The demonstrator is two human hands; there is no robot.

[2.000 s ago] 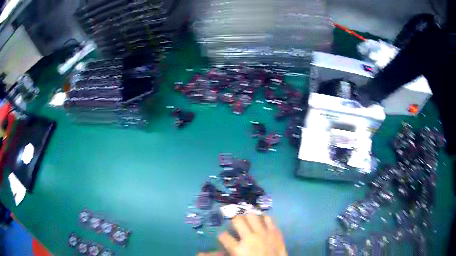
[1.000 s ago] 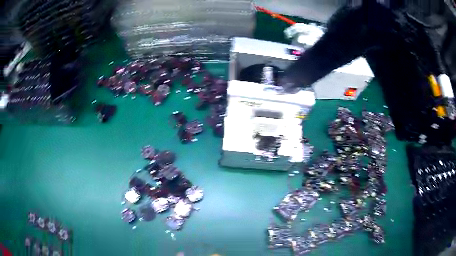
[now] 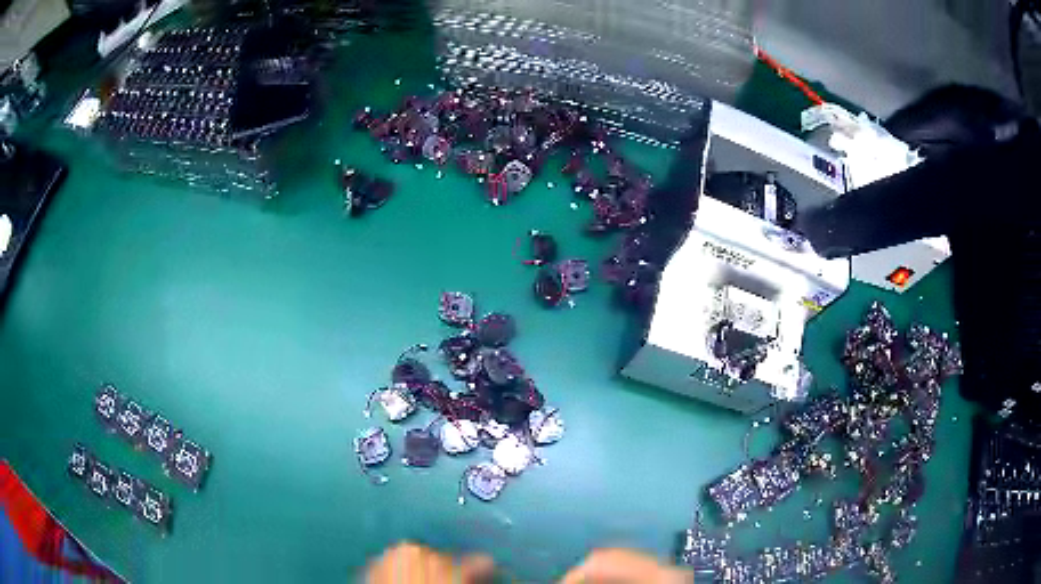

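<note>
My left hand [image 3: 428, 566] and my right hand [image 3: 624, 567] show only as blurred tops at the bottom edge, a little apart. Their fingers and anything in them are cut off. Just beyond them lies a loose heap of wired round parts [image 3: 499, 367], some dark and some silvery, with thin red-black leads. At the left, dark square circuit boards [image 3: 158, 434] with pale square markings lie in two slanting rows.
A white screw feeder [image 3: 702, 302] stands right of centre, with a thick black barrel [image 3: 873, 217] reaching over it. Assembled modules [image 3: 868, 439] are piled at the right. More wired parts lie behind the heap. Clear trays [image 3: 571, 51] and filled trays [image 3: 171, 108] stand at the back.
The view has swung right and then back left. The hand that was at the heap's near side has drawn back to the bottom edge, where two hands now show.
</note>
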